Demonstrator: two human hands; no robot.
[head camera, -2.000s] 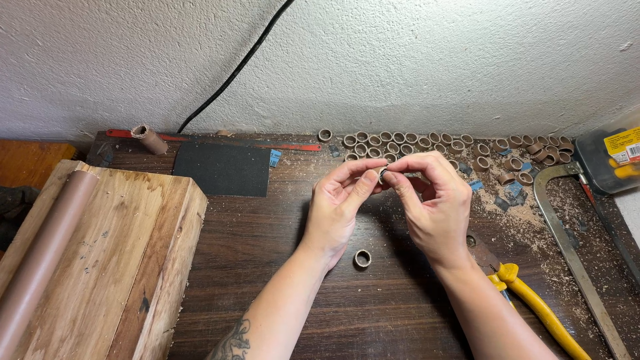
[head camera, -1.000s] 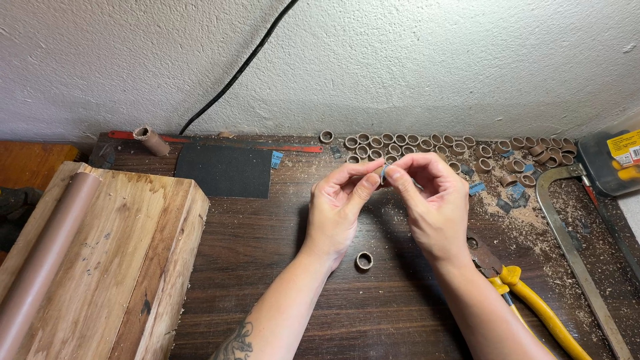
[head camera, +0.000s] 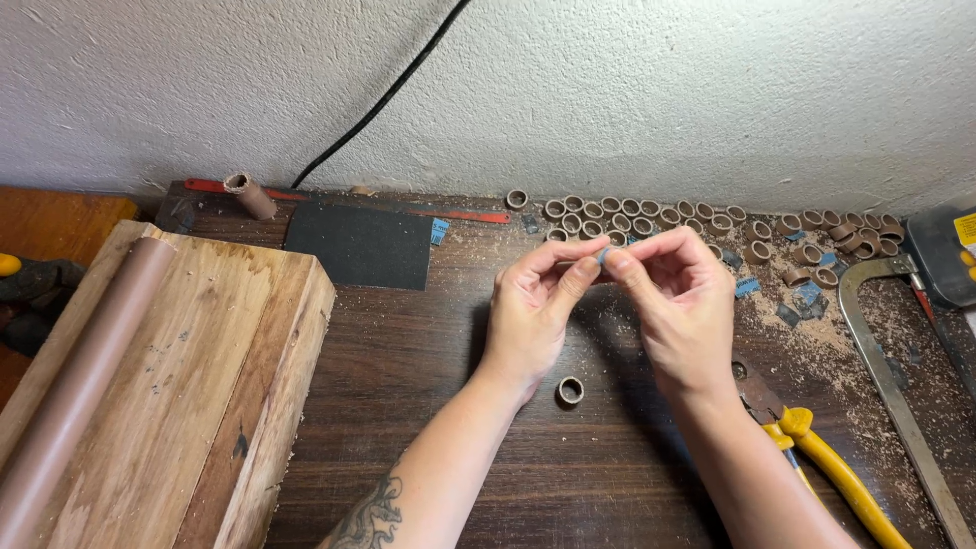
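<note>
My left hand (head camera: 537, 305) and my right hand (head camera: 679, 305) meet fingertip to fingertip above the dark wood-grain table. Pinched between them is a small piece of blue-backed sandpaper (head camera: 604, 255). A ring was visible there in the earlier view; now my fingers mostly hide whatever lies inside the sandpaper. One cut brown tube ring (head camera: 569, 391) rests on the table below my hands. Behind them, several similar rings (head camera: 610, 206) stand in rows along the wall, and more lie in a loose heap (head camera: 854, 232) to the right.
A brown tube (head camera: 84, 374) lies on a wooden block (head camera: 206, 381) at left. Behind are a short tube piece (head camera: 252, 198), a dark sandpaper sheet (head camera: 358, 244) and a red hacksaw blade (head camera: 457, 215). Yellow-handled pliers (head camera: 839, 465), a hacksaw frame (head camera: 884, 374), sawdust and a clear-lidded container (head camera: 945, 252) are at right.
Both hands stay in nearly the same place while the fingers shift. The blue sandpaper backing shows between the fingertips now, where a ring's rim showed two seconds ago.
</note>
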